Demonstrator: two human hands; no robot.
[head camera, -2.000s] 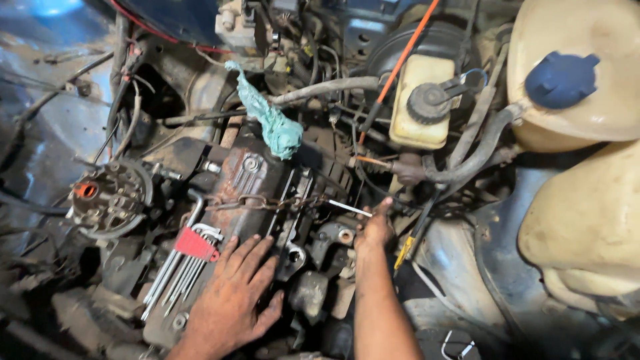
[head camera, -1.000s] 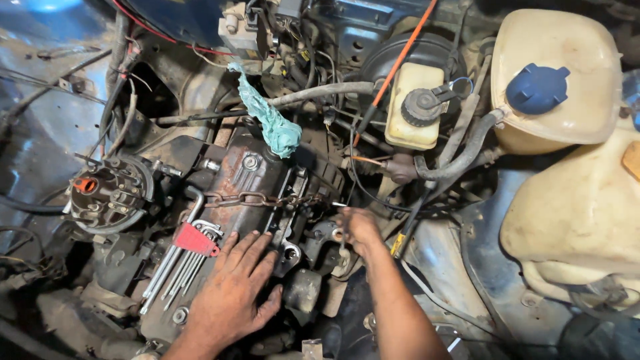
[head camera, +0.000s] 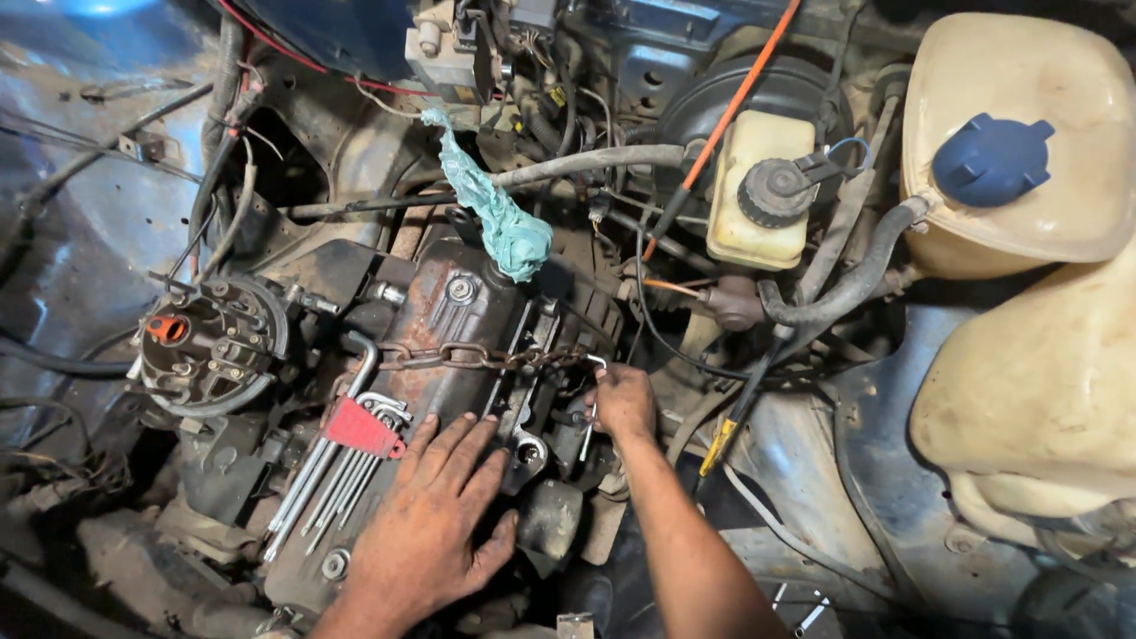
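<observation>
My left hand (head camera: 444, 524) lies flat on the engine's valve cover (head camera: 444, 319), fingers spread, beside a set of hex keys (head camera: 333, 484) in a red holder (head camera: 362, 429). My right hand (head camera: 624, 401) grips a small L-shaped hex key (head camera: 586, 440), its short bent end showing above the fingers and its long arm below. A rusty chain (head camera: 461, 356) runs across the valve cover and ends near that key. Crumpled teal plastic (head camera: 510, 232) sits over the far end of the cover. What the key's tip touches cannot be made out.
An open distributor (head camera: 213, 346) stands left of the cover. Behind and right are a brake fluid reservoir (head camera: 763, 191), a coolant tank (head camera: 1021, 80) with a blue cap, and a second pale tank (head camera: 1029, 399). Hoses and an orange-handled rod (head camera: 741, 93) cross the bay.
The key in my right hand has turned: its long arm pointed up-left two seconds ago and now points down. My left hand has stayed on the cover.
</observation>
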